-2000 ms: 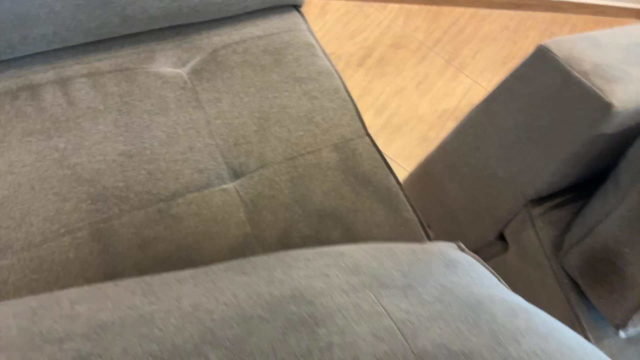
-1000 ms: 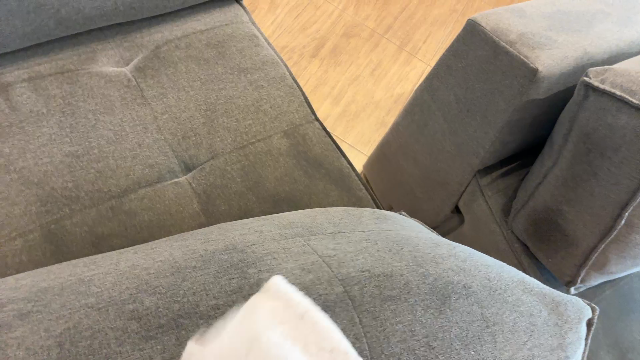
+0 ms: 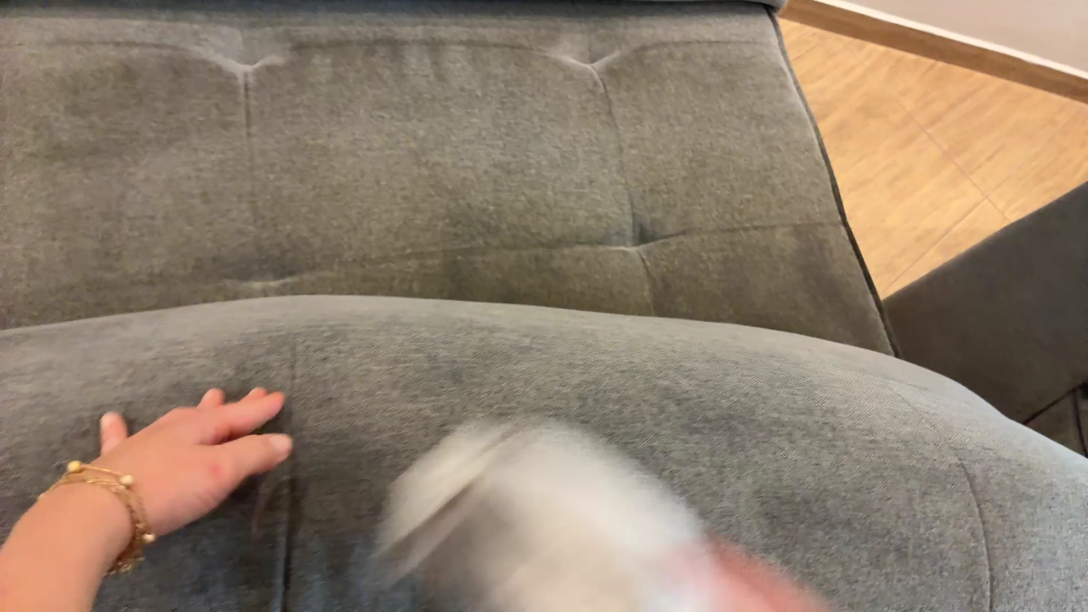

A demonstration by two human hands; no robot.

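A grey upholstered sofa back cushion [image 3: 476, 365] runs across the lower half of the view. At the lower left my left hand [image 3: 191, 459], with a gold beaded bracelet [image 3: 127, 510] at the wrist, rests on the cushion with its fingers spread and nothing in them. Right of centre, my right hand [image 3: 748, 578] is strongly blurred and mostly cut off by the bottom edge. It holds a white cloth [image 3: 552, 510] against or just over the cushion; contact cannot be told.
Beyond the cushion lies the tufted grey sofa seat [image 3: 442, 161]. A darker grey sofa part [image 3: 1003, 314] stands at the right. Light wood-look floor [image 3: 926, 153] shows at the upper right, with a wooden baseboard [image 3: 960, 55] along a wall.
My left hand has come into view on the cushion. The white cloth, at the bottom edge one second ago, shows more fully, now with part of my right hand. The view has shifted left.
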